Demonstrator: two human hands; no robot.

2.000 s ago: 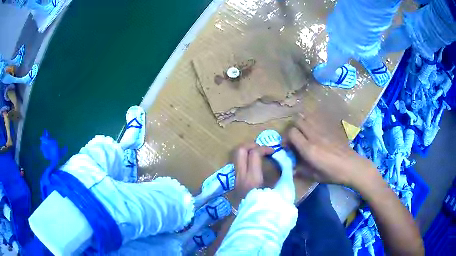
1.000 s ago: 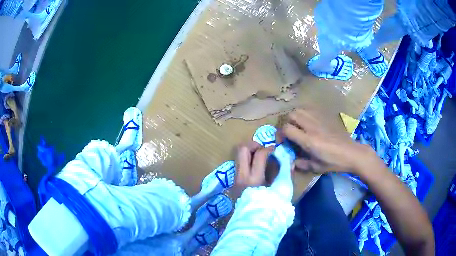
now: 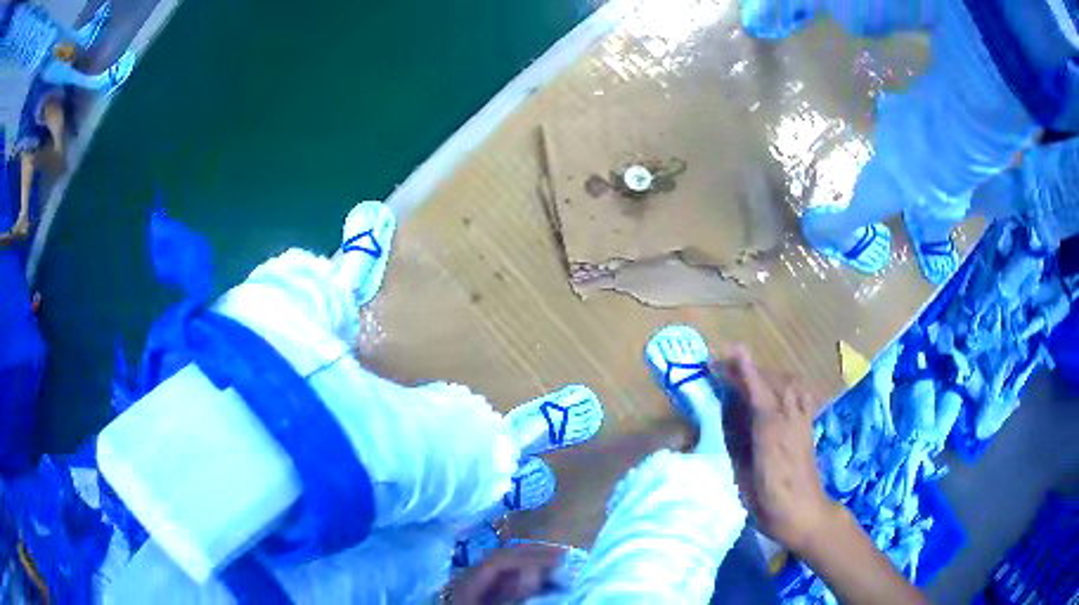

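Observation:
A figurine lower body (image 3: 669,520) in ruffled light shorts lies towards me at the bottom centre. Its pale foot (image 3: 680,360) points up and away, with a dark-blue sandal strap (image 3: 684,373) across it. My right hand (image 3: 775,449) is at the right side of this foot and ankle, fingers stretched out along it; its thumb side is hidden and I see no stick. My left hand (image 3: 515,573) is blurred at the bottom edge, left of the shorts and partly hidden by the figures; its grip does not show.
A brown cardboard scrap (image 3: 645,231) with a small white cap (image 3: 638,179) lies on the covered table. Other half-figures stand left (image 3: 414,461) and upper right (image 3: 947,130). A green belt (image 3: 272,130) runs upper left. A yellow marker (image 3: 852,363) and heaped half-figures (image 3: 887,473) are at right.
My left hand has left the foot and dropped to the bottom edge. My right hand's fingers have straightened beside the foot. The view has shifted, so the cardboard scrap sits further right.

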